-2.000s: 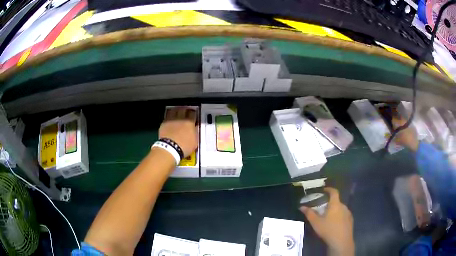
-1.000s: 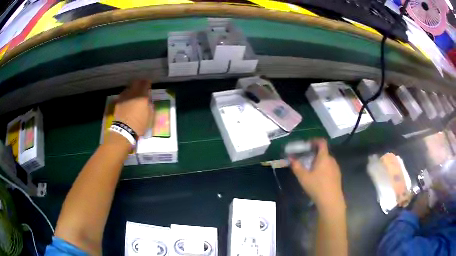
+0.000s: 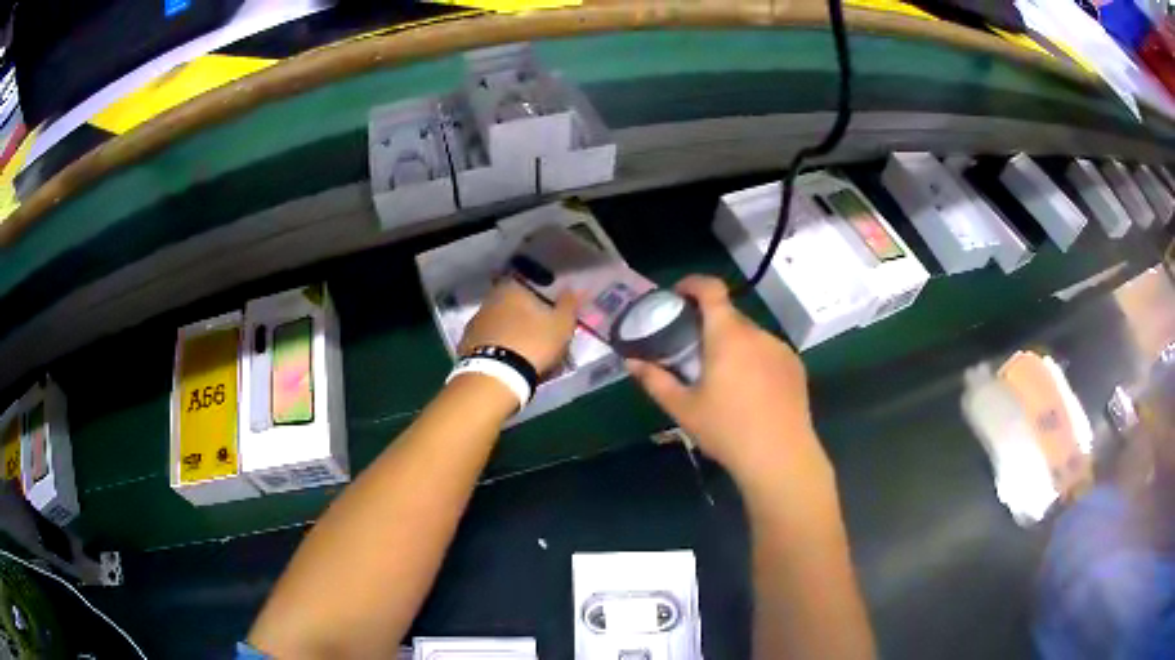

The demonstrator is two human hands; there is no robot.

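Note:
My right hand [image 3: 747, 374] holds the barcode scanner [image 3: 660, 330], its rounded head over the right end of a pale pink smartphone [image 3: 582, 280], close to the label on its back. The phone lies across an open white box base [image 3: 451, 277] and the box lid [image 3: 580, 222] beside it. My left hand [image 3: 519, 322] is on the phone's near edge by the camera lenses; the fingers are partly hidden.
A yellow A56 box part [image 3: 209, 400] and picture lid [image 3: 294, 387] stand left on the belt. Accessory boxes [image 3: 419, 168] sit on the ledge behind. The scanner cable [image 3: 789, 194] hangs across the view. A blurred person's blue sleeve [image 3: 1095, 580] is at right.
My left hand has left the yellow box and picture lid and moved right to the pink phone. The scanner in my right hand has moved over the phone's label. The view has shifted.

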